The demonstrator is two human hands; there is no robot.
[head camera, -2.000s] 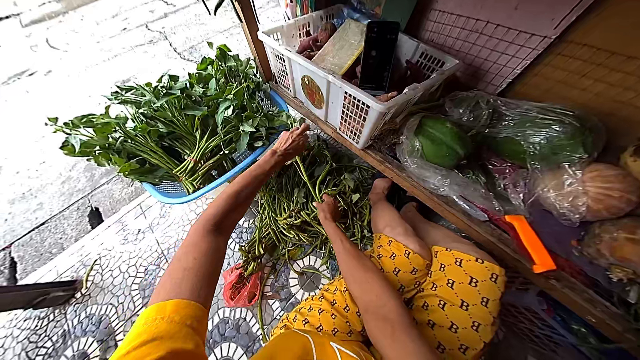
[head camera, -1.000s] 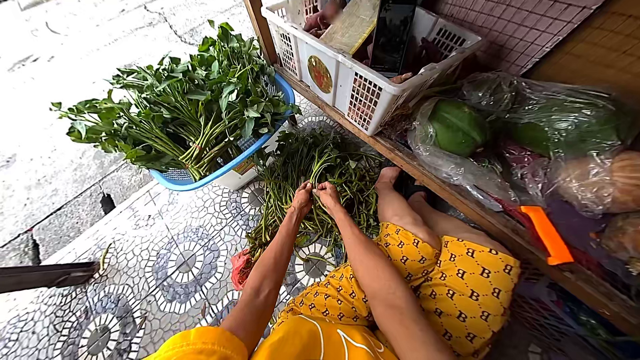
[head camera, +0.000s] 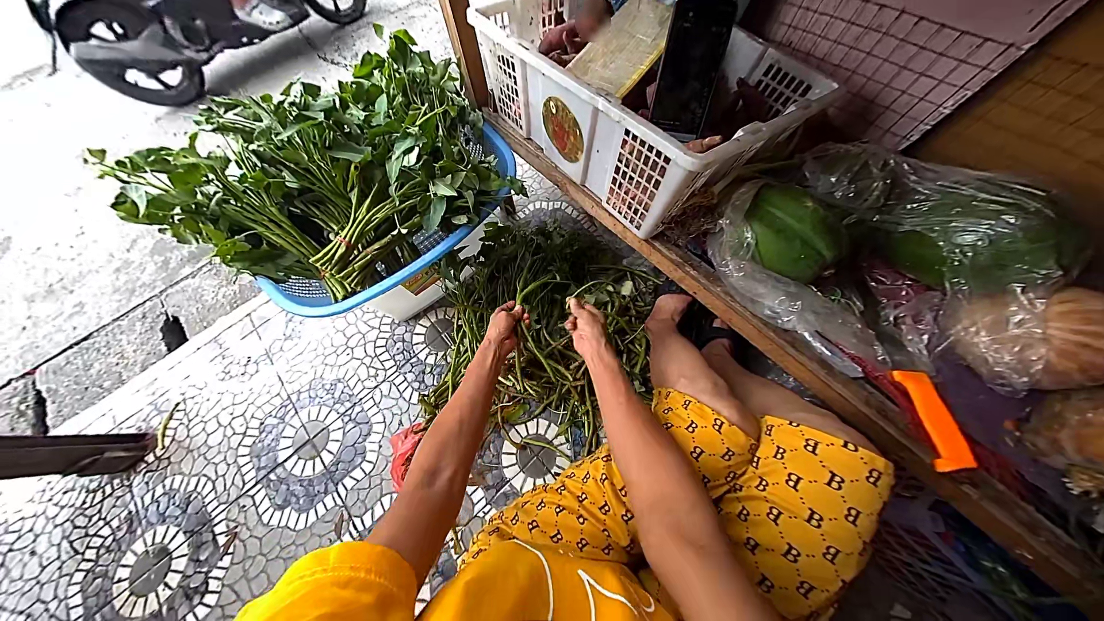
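Observation:
A heap of leafy green stems (head camera: 548,379) lies on the tiled floor in front of me. Over its left part is my left hand (head camera: 507,324), fingers closed on a green stem that runs up to the right. My right hand (head camera: 586,323), a short gap away, pinches a pale green stem piece near the heap's middle. Left of the heap, a blue plastic basket (head camera: 379,297) holds bundled leafy greens (head camera: 345,190), one bundle tied with a thin band. A crumpled red plastic bag (head camera: 405,455) lies by my left forearm.
A wooden shelf edge (head camera: 776,362) runs down the right side. On the shelf are a white plastic crate (head camera: 595,164) with a phone (head camera: 690,69), bagged green papayas (head camera: 793,231) and an orange-handled knife (head camera: 936,421). A motorbike (head camera: 172,52) stands at the upper left.
Two seconds ago my left hand was near the blue basket's edge; it came down to the heap beside my right hand. Since one second ago the hands have moved apart. A motorbike has come into view.

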